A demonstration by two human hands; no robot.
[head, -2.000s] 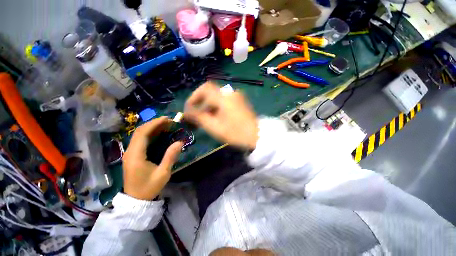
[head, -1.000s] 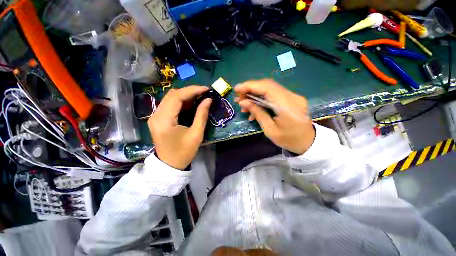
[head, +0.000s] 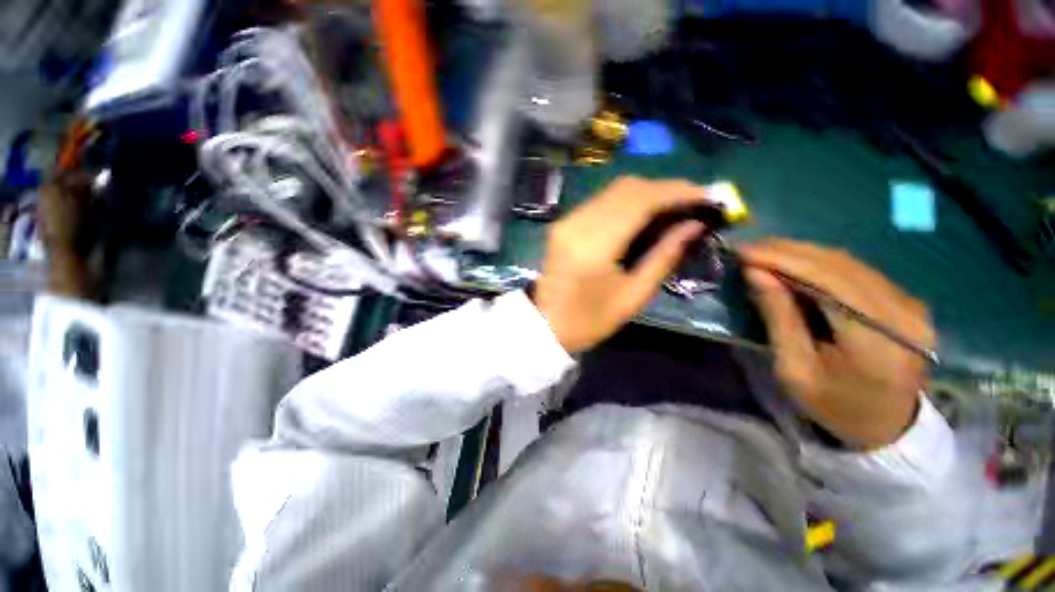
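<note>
My left hand (head: 613, 264) holds a dark smartwatch housing (head: 694, 275) between thumb and fingers, above the bench's front edge. A small yellow-edged block with a pale face (head: 728, 201) shows at the housing's upper side, just past my left fingertips; I cannot tell if it is attached. My right hand (head: 842, 335) holds thin metal tweezers (head: 856, 315), their pointed end toward the housing. Whether the tip touches it is too blurred to tell. My right fingertips are close to the housing's right side.
The view is blurred. A green mat (head: 810, 174) bears a blue square (head: 649, 138) and a pale cyan square (head: 913, 206). White cables (head: 283, 162) and an orange multimeter frame (head: 411, 87) are at left. A white box-like object (head: 162, 451) stands at lower left.
The view has swung left, so bench things appear farther right. The tweezers, held angled at the right a second ago, now reach the housing. The left hand still holds the housing.
</note>
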